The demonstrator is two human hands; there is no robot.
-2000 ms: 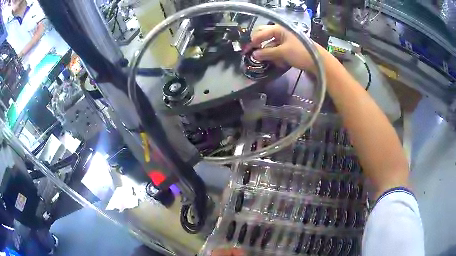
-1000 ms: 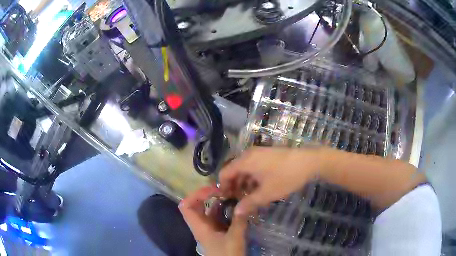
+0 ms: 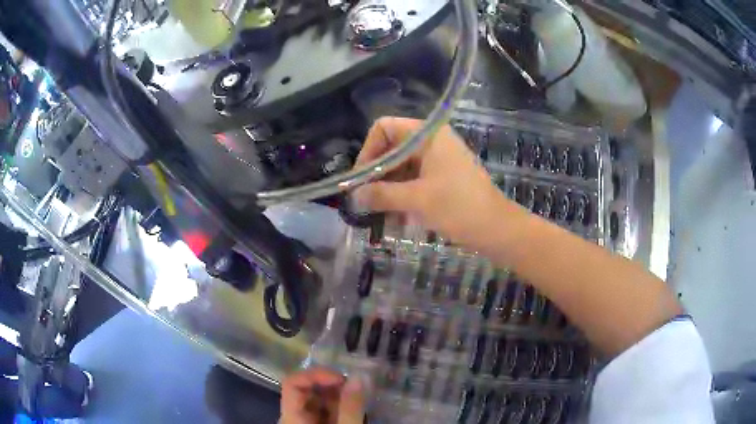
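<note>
My right hand (image 3: 414, 178) is over the upper left of the clear tray (image 3: 634, 199), with a black round part (image 3: 358, 217) at its fingertips. The clear hoop (image 3: 456, 91) crosses the view in front of this hand. My left hand (image 3: 322, 399) is at the bottom edge, cut off, fingers curled; whether it holds anything cannot be told. The tray has rows of black discs standing on edge, with some pockets showing no disc. The dark dial plate (image 3: 311, 87) lies beyond, with a silver-black fixture (image 3: 232, 80) and another fixture (image 3: 373, 23).
A thick black arm (image 3: 124, 120) with a yellow mark slants down on the left, with a red light (image 3: 196, 242) beside it and a black ring (image 3: 283, 310) at its lower end. A crumpled white wipe (image 3: 170, 273) lies on the deck. A small clear cup (image 3: 377, 98) stands by the dial.
My right hand was at the right fixture, then beside my left hand over the near tray. It has now moved up and away with a black part; my left hand is lower in view.
</note>
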